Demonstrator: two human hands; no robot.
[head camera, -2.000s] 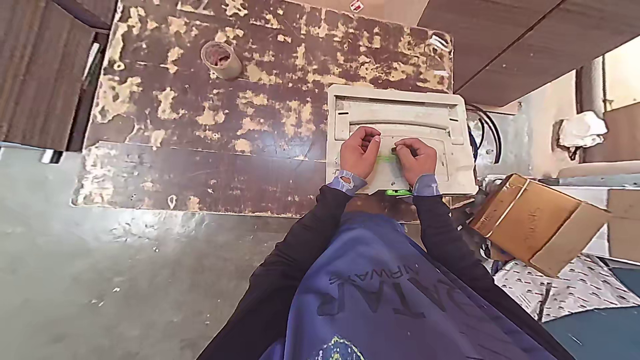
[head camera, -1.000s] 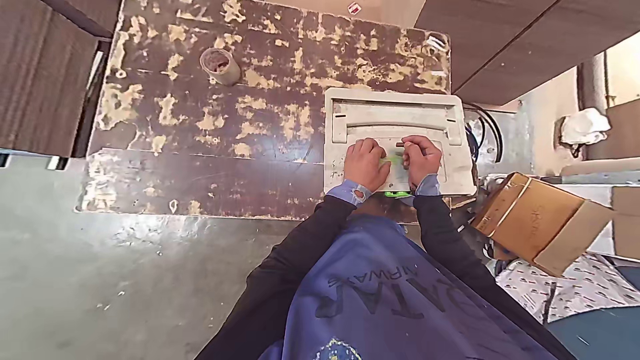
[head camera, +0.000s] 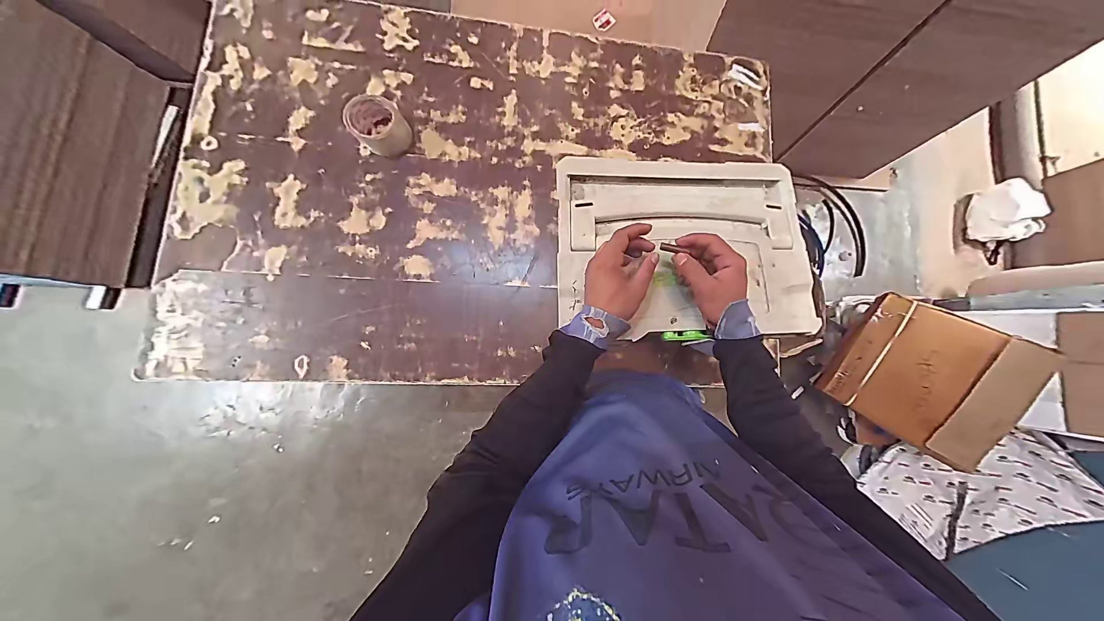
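Observation:
A closed off-white plastic tool case (head camera: 690, 191) lies on the worn tabletop, with a bright green latch (head camera: 684, 335) at its near edge. Above the case, my right hand (head camera: 711, 274) pinches a small brown rod-like piece (head camera: 669, 248) between thumb and fingers. My left hand (head camera: 619, 272) is just to the left of it, fingers curled and thumb apart; whether it holds something small cannot be told. A green patch shows on the case lid between the hands.
A round container (head camera: 378, 126) with reddish contents stands on the worn brown table (head camera: 483, 190), left of the case. Dark wood-grain panels flank the table. At the right are black cables (head camera: 841, 220), an open cardboard box (head camera: 927, 371) and a white bundle (head camera: 1007, 210).
My left hand has opened from the closer curl of a second ago and moved slightly up. The brown piece stays in my right hand.

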